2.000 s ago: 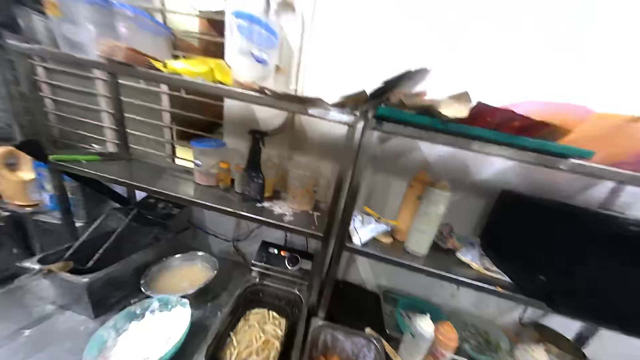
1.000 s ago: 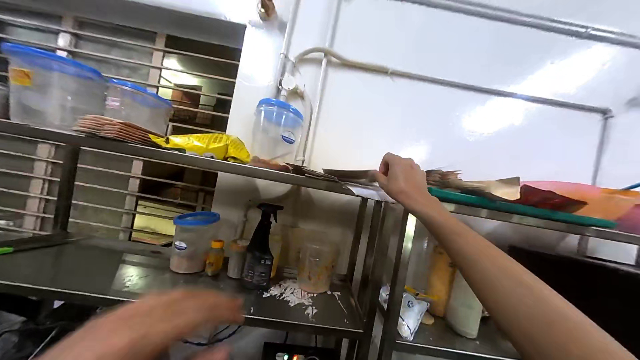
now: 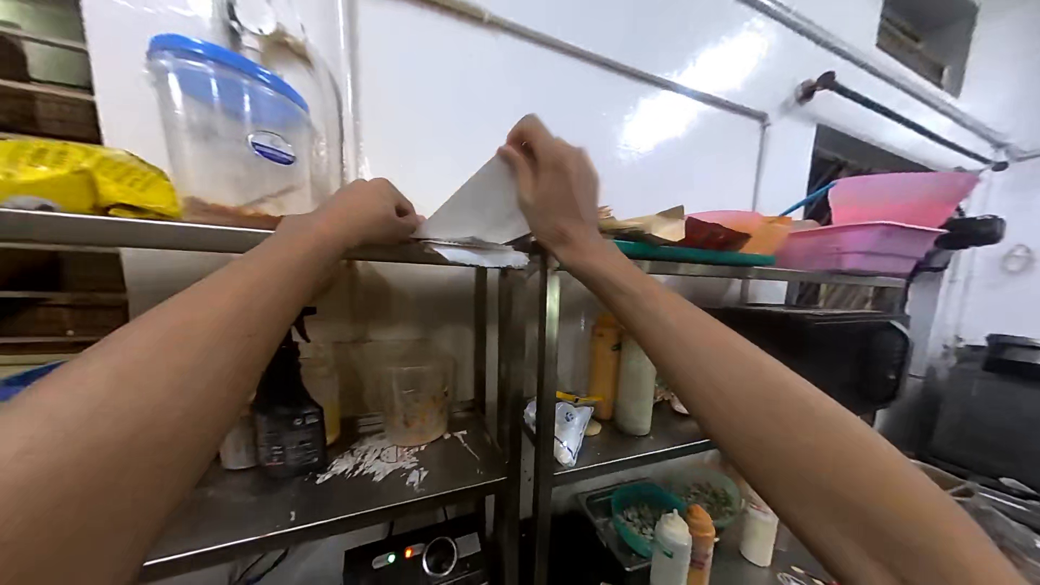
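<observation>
On the metal upper shelf [image 3: 203, 237], my right hand [image 3: 556, 183] pinches the raised corner of a thin white sheet [image 3: 483, 203], paper or plastic. The sheet slants down toward my left hand [image 3: 366, 215], whose fingertips rest at its lower left edge by the shelf. Whether the left fingers grip the sheet is not clear. A crumpled white piece [image 3: 479, 255] lies over the shelf's front edge below the sheet. Left of my left hand stands a clear plastic container with a blue lid [image 3: 231, 134].
A yellow packet [image 3: 85, 179] lies at the upper left. Below are a black spray bottle [image 3: 288, 422], a clear plastic jar [image 3: 416, 402] and white flakes. Rightward are a green tray [image 3: 691, 253], pink baskets [image 3: 865, 244] and squeeze bottles [image 3: 671, 548].
My left hand has risen from low in the view to the upper shelf. A white sheet now stands raised in my right hand. The view has shifted right and closer to the shelf.
</observation>
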